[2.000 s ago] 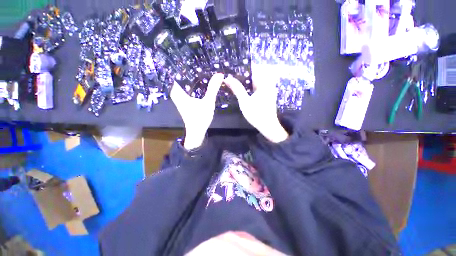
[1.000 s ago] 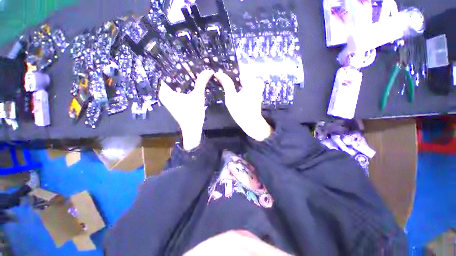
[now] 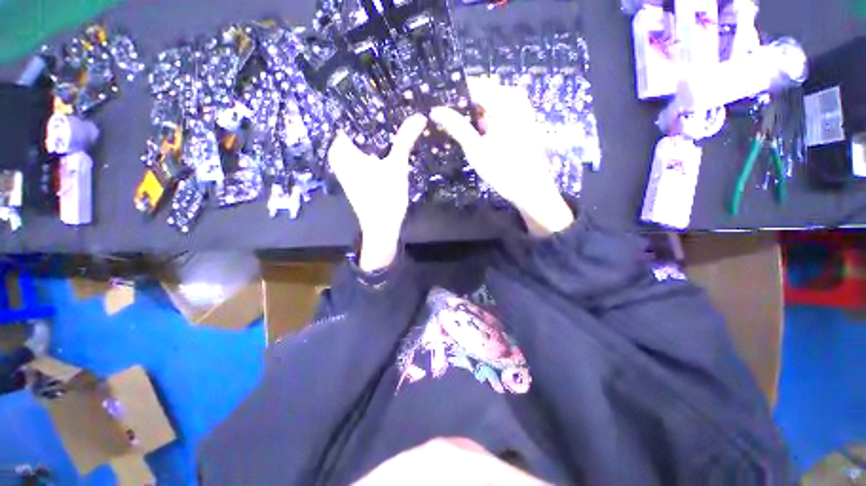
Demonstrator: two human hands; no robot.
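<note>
A black PCB panel (image 3: 394,71) with dotted boards and comb-like fingers is held between my hands over the bench. My left hand (image 3: 372,180) grips its left side near the lower edge, thumb on top. My right hand (image 3: 508,147) grips its right side, thumb on top. The fingers under the panel are hidden. A stack of PCB panels (image 3: 568,104) lies flat and glaring on the mat, partly behind my right hand. A heap of loose PCBs (image 3: 204,142) lies to the left, with small yellow-orange parts (image 3: 149,192) among them.
White-lilac handheld devices (image 3: 672,182) lie at the right, beside green-handled pliers (image 3: 746,178). Another pale device (image 3: 76,188) and a dark block (image 3: 21,123) are at the left end. A brown carton (image 3: 736,289) is below the bench's right edge.
The panel has closed up from splayed, separate pieces into a more compact sheet and looks tilted differently. Both hands keep hold of it; my right hand has shifted slightly right. The camera view has also shifted.
</note>
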